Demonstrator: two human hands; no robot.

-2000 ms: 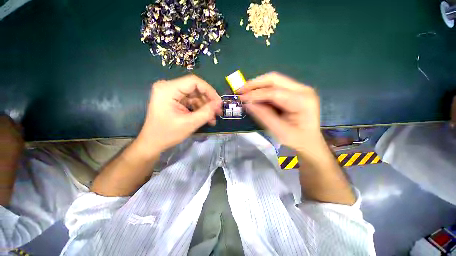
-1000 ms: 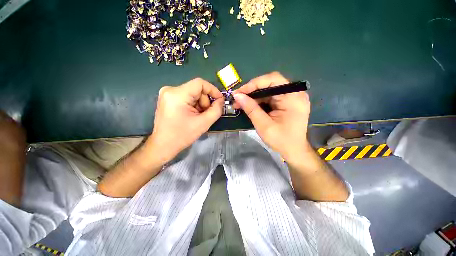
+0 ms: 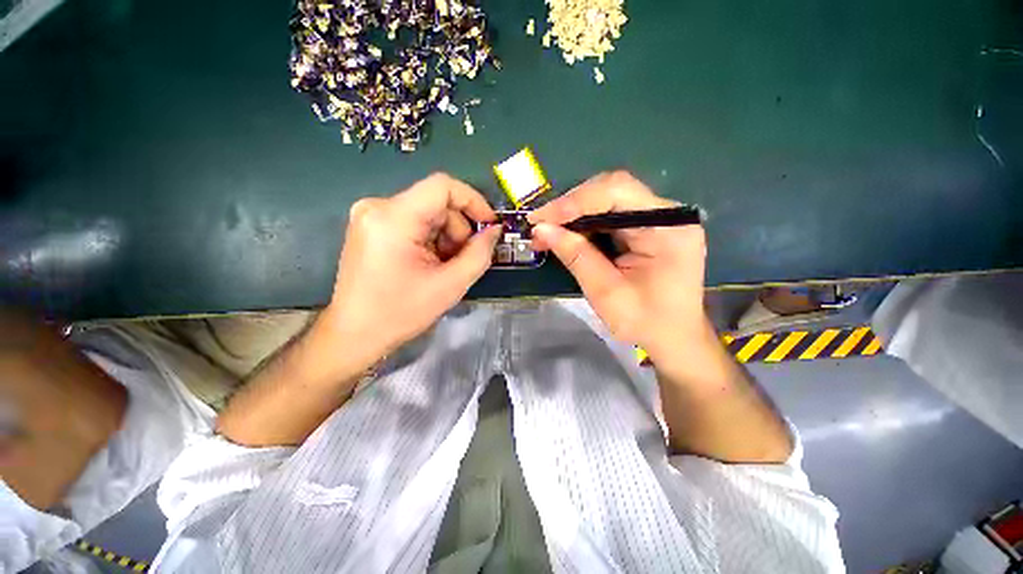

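Note:
A small rounded-square housing [image 3: 517,249] with a light rim and silvery inside lies near the bench's front edge, between my hands. A silver-white battery [image 3: 522,176] with yellow edges lies just beyond it, tilted. My left hand [image 3: 409,252] has its thumb and fingertips pinched at the housing's left side; whether they grip the rim or a tiny part is hidden. My right hand [image 3: 623,252] holds slim black tweezers [image 3: 639,218] like a pen, their handle pointing right. The tweezers' tip is hidden by my fingers over the housing's upper right.
A large pile of dark flex-cable components [image 3: 387,67] lies at the back left of the green bench [image 3: 774,146]. A smaller pile of cream pads [image 3: 586,28] lies right of it. A pale wire strand [image 3: 984,140] lies far right. Other people sit left [image 3: 56,404] and right [image 3: 954,348].
Two seconds ago no tweezers showed; since one second ago they are in my right hand, their handle now lower and more level. The person at left has leaned further into view. The whole view has shifted slightly.

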